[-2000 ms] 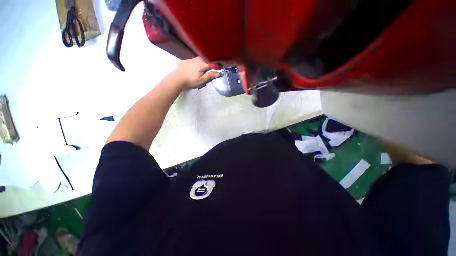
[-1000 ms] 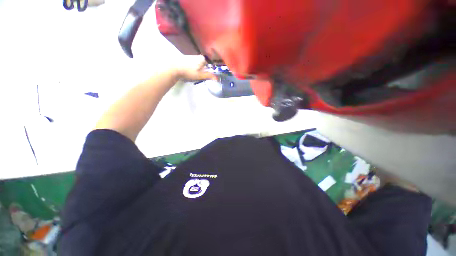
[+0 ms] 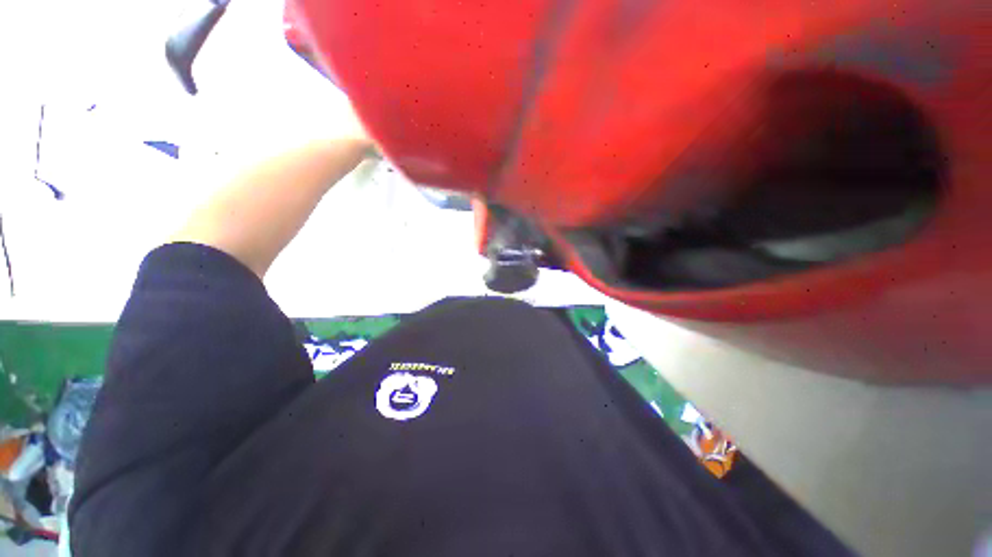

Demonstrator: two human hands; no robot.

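The large red body of the cutting machine [image 3: 435, 87] fills the top and right of the view, close to the camera, with a dark opening in its side. A dark knob-like part [image 3: 511, 267] sticks out below it. A small part of the grey base plate [image 3: 446, 199] shows under its edge. My left forearm reaches in from the left; my left hand [image 3: 359, 150] shows only at the wrist, and its fingers are hidden behind the red body. My right hand is not visible. The white-topped fabric lay [image 3: 98, 229] is overexposed.
A dark curved machine part [image 3: 194, 49] stands at the upper left. A small dark scrap [image 3: 162, 148] and thin dark cut lines are on the lay. A pale grey box-like part [image 3: 827, 435] is at the lower right. Scraps litter the green floor [image 3: 65, 348].
The red body now covers more of the view and hides my left hand's fingers and most of the base plate. The scrap and cut lines have shifted left and up; the shears have left the view.
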